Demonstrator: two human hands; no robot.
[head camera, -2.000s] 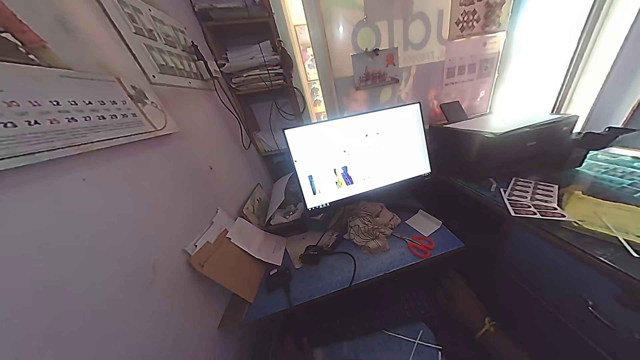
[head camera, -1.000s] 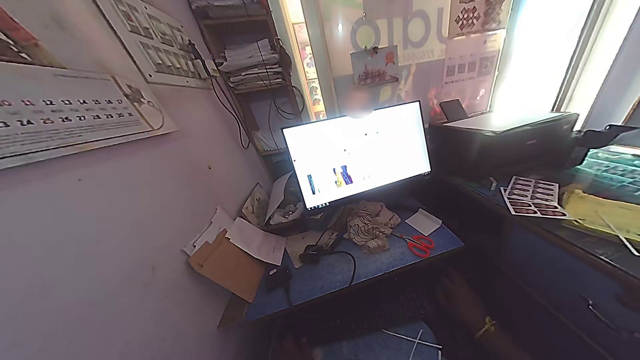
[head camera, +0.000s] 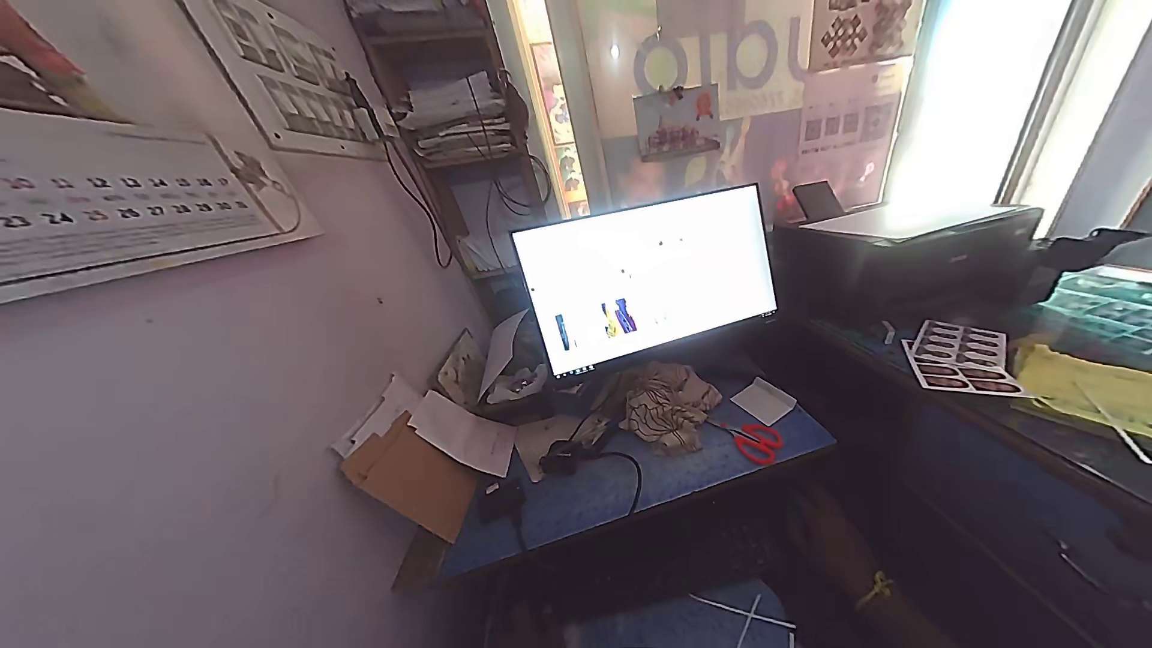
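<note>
My right hand (head camera: 814, 522), with a yellow thread at the wrist, is low in the dark space under the desk's front edge, at the right end of a dark keyboard (head camera: 675, 562). What its fingers touch is too dark to tell. My left hand (head camera: 531, 621) shows only dimly at the bottom edge, near the keyboard's left end. Above them, a lit monitor (head camera: 648, 279) stands on the blue desk (head camera: 576, 504). A crumpled patterned cloth (head camera: 670, 405), red-handled scissors (head camera: 758, 443) and a white paper square (head camera: 763, 400) lie before it.
A brown envelope (head camera: 414, 477) and papers lean by the left wall. Black cables (head camera: 621, 459) cross the desk. At right, a black printer (head camera: 909, 261), photo sheets (head camera: 967, 355) and a yellow packet (head camera: 1080, 387) rest on a counter. White strips (head camera: 747, 616) lie low down, between my hands.
</note>
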